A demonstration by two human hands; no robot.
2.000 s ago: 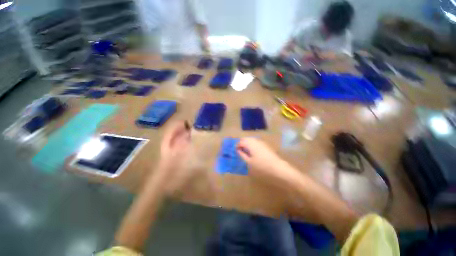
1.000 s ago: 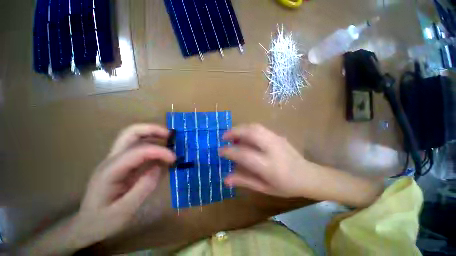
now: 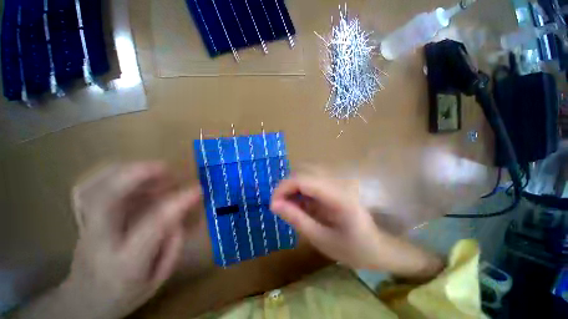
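Note:
A bright blue solar cell (image 3: 249,180) with pale lines lies on the table in front of me, thin silver ribbon ends sticking past its far edge. A short black tape piece (image 3: 227,210) lies across its left part. My left hand (image 3: 134,218) is blurred just left of the cell, with no held thing visible. My right hand (image 3: 324,215) is over the cell's right edge, thumb and index finger curled near its surface; a small dark spot shows between the fingers, but I cannot tell if it is tape.
Dark cell stacks (image 3: 53,47) (image 3: 240,22) lie on pale sheets at the far left and far middle. A heap of cut ribbon pieces (image 3: 352,71), a white nozzle bottle (image 3: 417,36), an iron stand (image 3: 446,112) and a thick black cord (image 3: 498,131) are to the right.
My left hand has drawn back left from the cell, and the black piece at its fingertips no longer shows. The view has shifted, so the cell appears slightly further left.

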